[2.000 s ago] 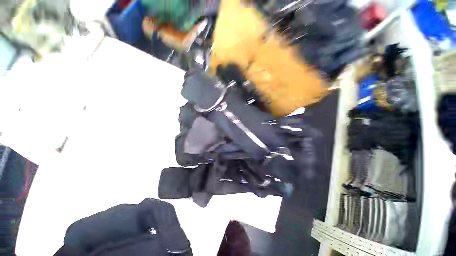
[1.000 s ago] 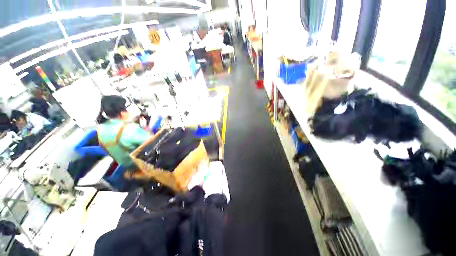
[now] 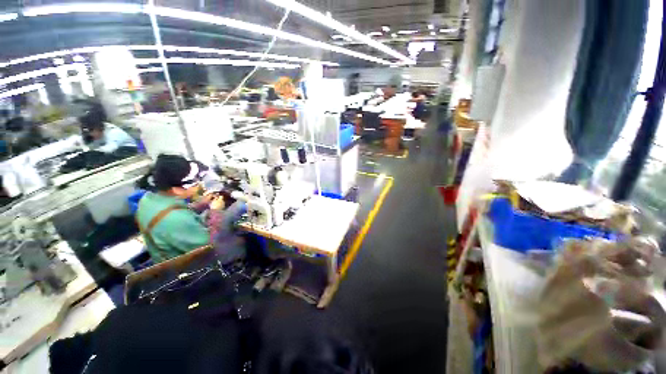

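Note:
A large dark heap of black sewn pieces (image 3: 168, 329) fills the bottom left, nearest in front of me. Pale zips or trim show on it as thin lines. Behind it the edge of an open brown carton (image 3: 171, 264) shows, with black pieces inside. Neither my left hand nor my right hand can be seen. What holds or bears the dark heap is hidden. The lower middle is dark and blurred.
A person in a green top (image 3: 171, 230) sits at a sewing machine table (image 3: 321, 223) ahead left. A dark aisle (image 3: 405, 256) with a yellow floor line runs ahead. On the right a white bench (image 3: 504, 292) bears a blue crate (image 3: 526, 226) and crumpled brown material (image 3: 591, 307).
The view has moved forward and lifted along the aisle. The carton and seated person are nearer and lower. The black heaps on the right bench have left the view; the blue crate is much closer.

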